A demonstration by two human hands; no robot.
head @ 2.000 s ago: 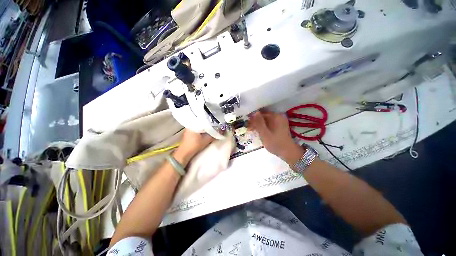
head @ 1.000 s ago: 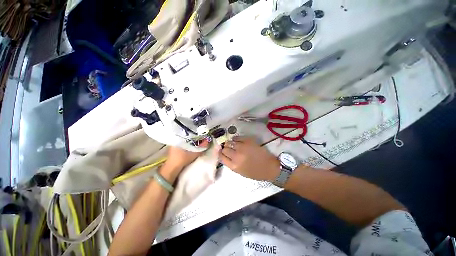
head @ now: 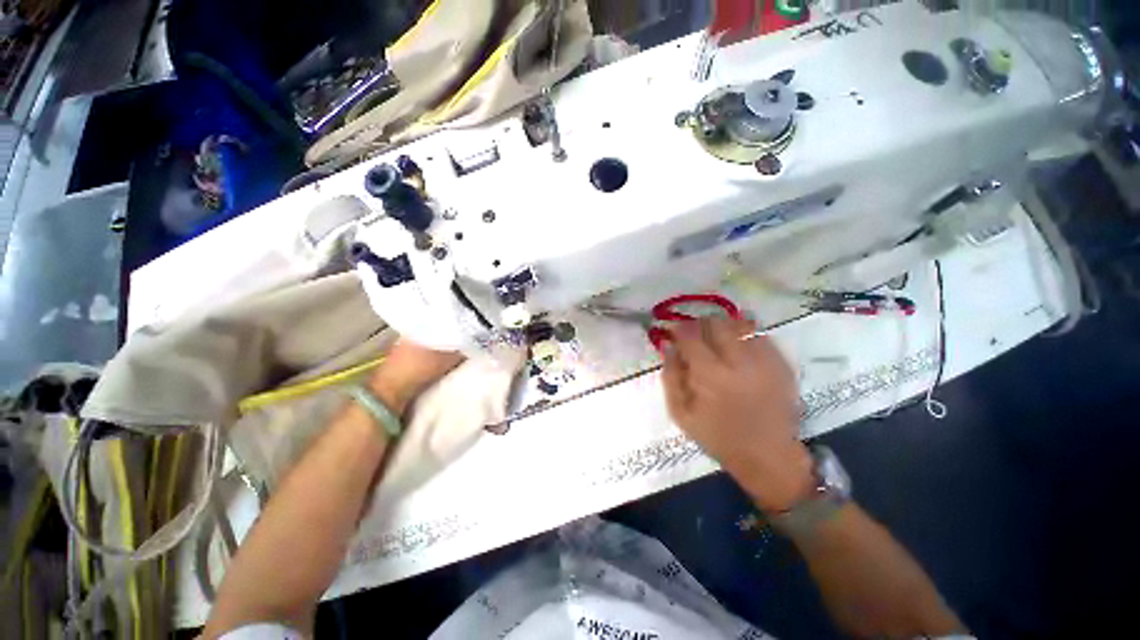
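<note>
The beige panel [head: 446,406] with a yellow seam line lies left of the needle area and under the white sewing machine head [head: 700,206]. My left hand [head: 419,365] holds the panel beside the needle area; its fingertips are hidden by cloth and the machine head. My right hand [head: 738,400] is blurred, with its fingers over the lower part of the red scissor handles [head: 695,304]. Whether the fingers grip the handles cannot be told. The scissor blades point left toward the needle area.
A small red-and-black handled tool [head: 863,303] lies right of the scissors. A bundle of panels with yellow lines [head: 125,500] and loose narrow beige strips are at the left. More beige pieces [head: 469,75] lie beyond the machine. A loose thread hangs at the bed's right.
My right hand has left the cloth by the needle area and moved right onto the scissor handles. My left hand stays on the panel. The camera view has shifted.
</note>
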